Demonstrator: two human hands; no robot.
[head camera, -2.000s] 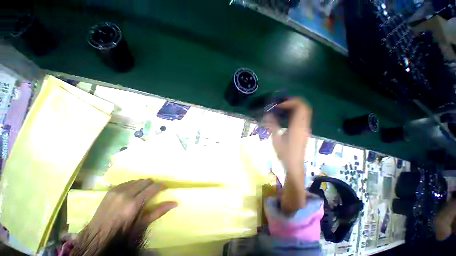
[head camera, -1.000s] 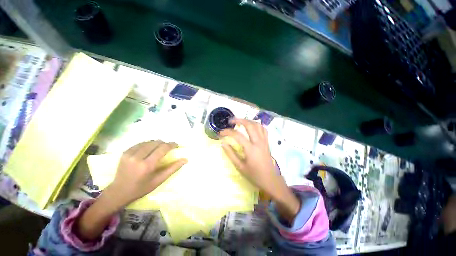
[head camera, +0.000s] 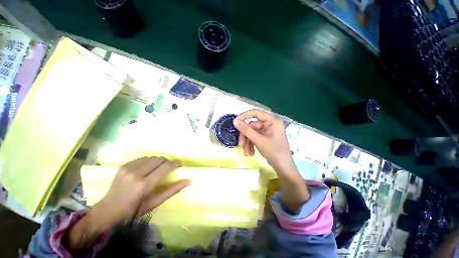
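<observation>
A black cylindrical unit (head camera: 226, 132) stands upright on the bench behind the yellow sheets. My right hand (head camera: 262, 135) is at its right side, thumb and index fingertips pinched together over the rim of its round top. Whether something tiny is between the fingertips cannot be told. My left hand (head camera: 146, 185) lies on the yellow sheet (head camera: 216, 196), thumb and fingers apart, near its left part. The sheet's upper edge looks folded over. A second stack of yellow sheets (head camera: 55, 116) lies at the left.
Black units stand on the green belt, one behind the bench unit (head camera: 214, 45), others at upper left and right. A black looped item (head camera: 352, 211) lies right of my right sleeve. Small dark dots (head camera: 370, 176) cover the bench's right side. Part of a person's arm shows at lower right.
My right hand took a unit from the belt area to the bench, and its fingertips are now pinched over the top. The yellow sheet lies straighter than one second ago. The belt units have shifted right.
</observation>
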